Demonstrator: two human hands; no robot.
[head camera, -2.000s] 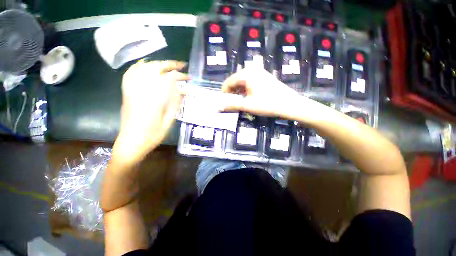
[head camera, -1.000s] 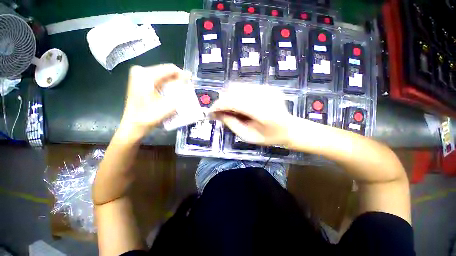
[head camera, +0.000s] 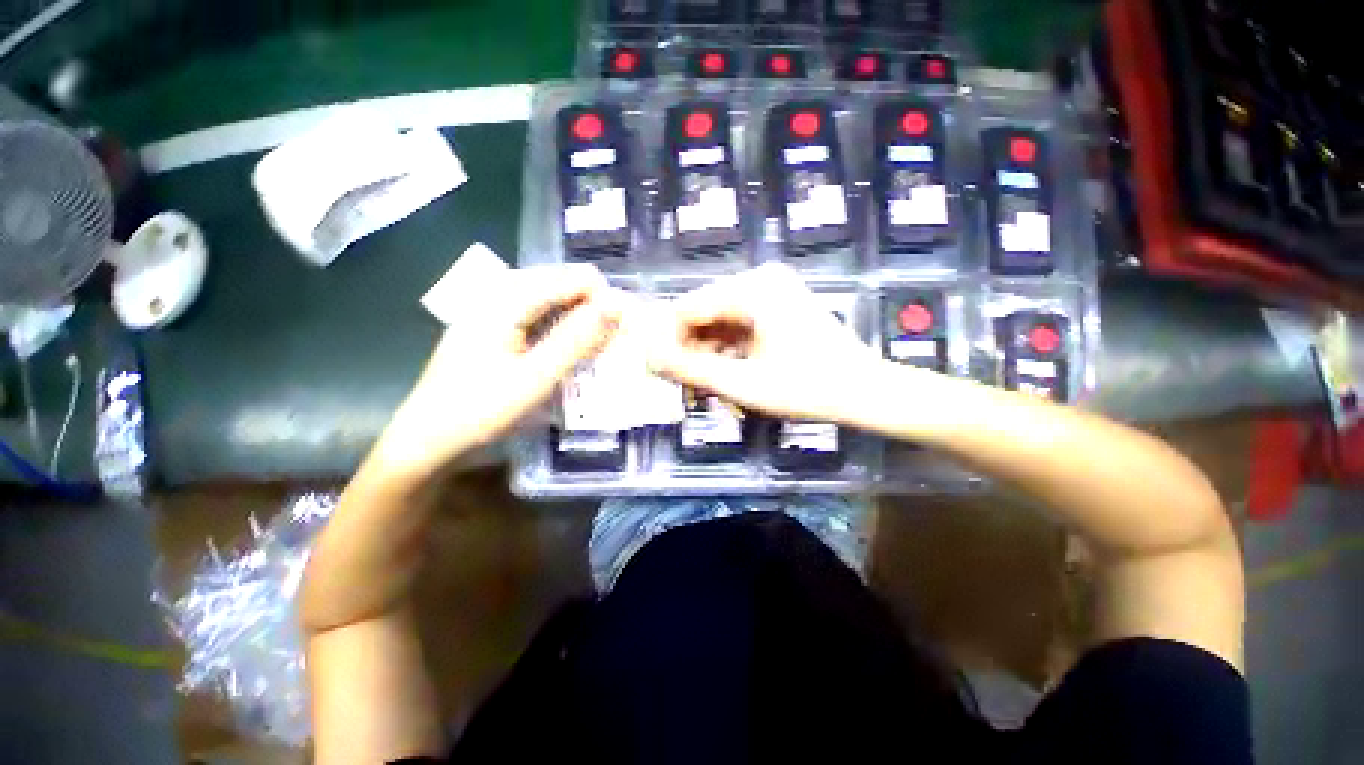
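Note:
My left hand (head camera: 516, 351) holds a white label sheet (head camera: 618, 392) over the lower left pockets of the clear blister tray (head camera: 527, 209). One end of the sheet sticks out behind my left hand. My right hand (head camera: 763, 336) is close beside it, its thumb and fingertips pinched at the sheet's right side. Whether a label is between them cannot be told. Black devices (head camera: 703, 183) with red round spots and white labels lie in the tray's upper row. Devices in the lower row are partly hidden by my hands and the sheet.
A curled white label strip (head camera: 359, 187) lies left of the tray. A small fan (head camera: 48, 194) stands far left. More trays with devices (head camera: 778, 66) lie behind. Black trays on red trays (head camera: 1144, 150) are at right. A clear plastic heap (head camera: 262, 613) is low left.
My hands have come together over the tray's lower left, and the sheet has turned in my left hand. The tray now shows slightly further left in view.

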